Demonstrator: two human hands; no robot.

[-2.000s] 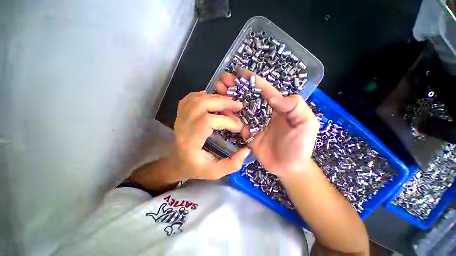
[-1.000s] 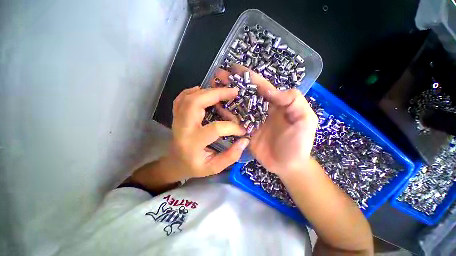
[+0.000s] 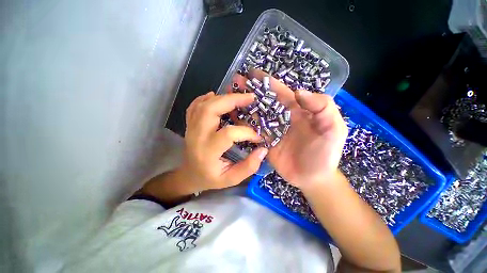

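My right hand (image 3: pixel 309 141) is palm up, cupped around a heap of small metal sleeves (image 3: pixel 269 112). My left hand (image 3: pixel 216 141) reaches in from the left, fingers curled and apart, its fingertips at the heap's near left edge; I see no sleeve clearly gripped in it. Both hands are over the near end of a clear parts box (image 3: pixel 335 66), which holds more sleeves. A blue parts tray (image 3: pixel 376 125) full of small metal parts lies partly under my right wrist and forearm.
A second blue tray (image 3: pixel 463 234) with brighter parts is at the right. Loose parts (image 3: pixel 462 114) lie on a dark block behind it. Clear plastic containers (image 3: pixel 467 18) are at the right edge. A dark object (image 3: pixel 224 6) is at the top. A pale surface fills the left.
The heap in my right palm is a little more spread out, with sleeves shifted. My right thumb and palm have opened slightly. My left fingers have moved slightly at the heap.
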